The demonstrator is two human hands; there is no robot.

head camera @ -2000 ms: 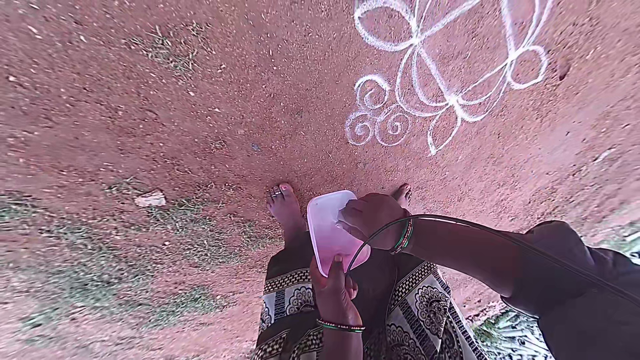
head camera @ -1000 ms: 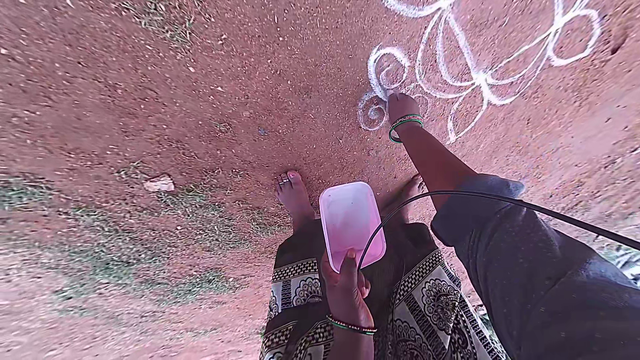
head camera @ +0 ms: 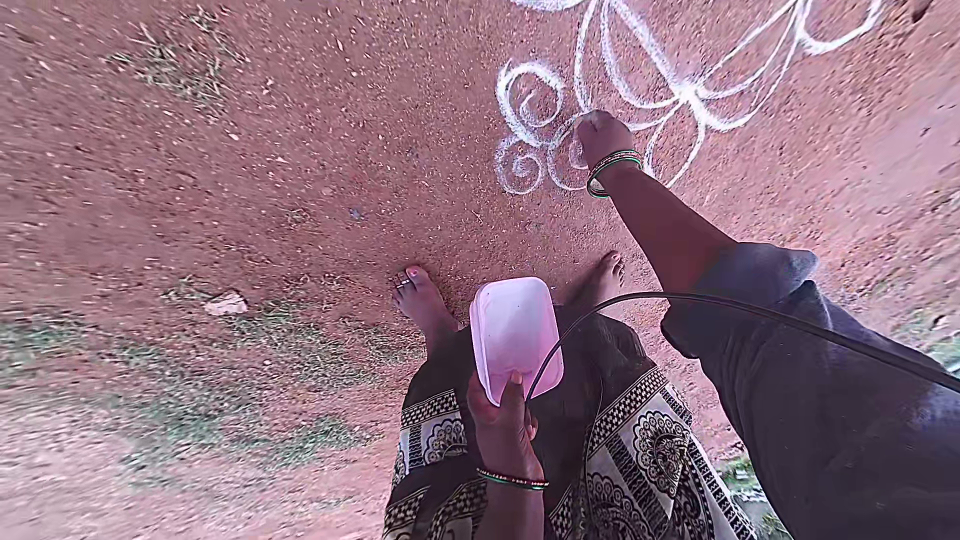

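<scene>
My left hand point(head camera: 506, 424) grips a pink plastic container point(head camera: 517, 330) by its near rim, thumb inside, above my lap. White powder shows inside the container. My right hand point(head camera: 602, 137) is stretched out low over the ground, fingers bunched downward at the small white spirals point(head camera: 531, 105); whether powder is between the fingertips cannot be seen. To the right of that hand the white line pattern point(head camera: 686, 91) spreads up to the top edge, with looped petals meeting at points. Bangles circle both wrists.
Reddish bare soil point(head camera: 337, 165) surrounds the pattern. My bare feet point(head camera: 424, 300) stand on either side of the container. A pale stone point(head camera: 226, 304) and grass patches point(head camera: 300, 352) are at the left. A black cable point(head camera: 697, 298) crosses my right sleeve and runs to the container.
Two seconds ago my right hand was in the container; it has since moved out to the spirals on the ground, and is now a little right of its place one second ago. My left hand keeps the container.
</scene>
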